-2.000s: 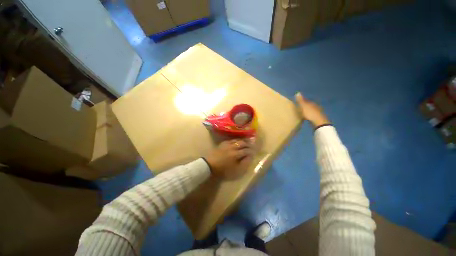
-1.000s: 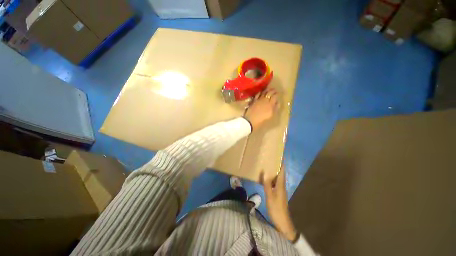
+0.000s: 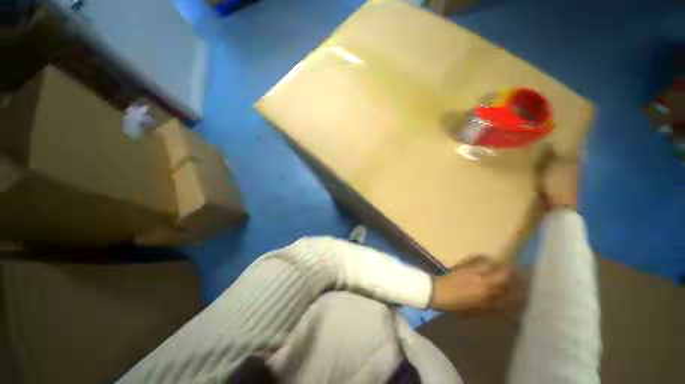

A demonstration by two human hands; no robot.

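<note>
A large brown carton (image 3: 420, 120) stands on the floor in front of me, turned at an angle, with glossy tape glare on its top. The red tape gun (image 3: 514, 120) lies on the carton's top near the far right corner, with no hand on it. My left hand (image 3: 477, 286) is at the carton's near corner, fingers curled and blurred. My right hand (image 3: 558, 180) is at the carton's right edge, below the tape gun, also blurred. Whether either hand grips the carton's edge cannot be made out.
Brown cartons (image 3: 90, 165) stand at the left, one with an open flap. A pale door (image 3: 150, 45) is at the upper left. A large brown board (image 3: 638, 322) is at the lower right. Blurred goods show at the right rim. The floor (image 3: 278, 176) is blue.
My left hand has left the spot beside the tape gun and come to the near corner. My right hand has moved up along the right edge. The carton appears turned and further right in view.
</note>
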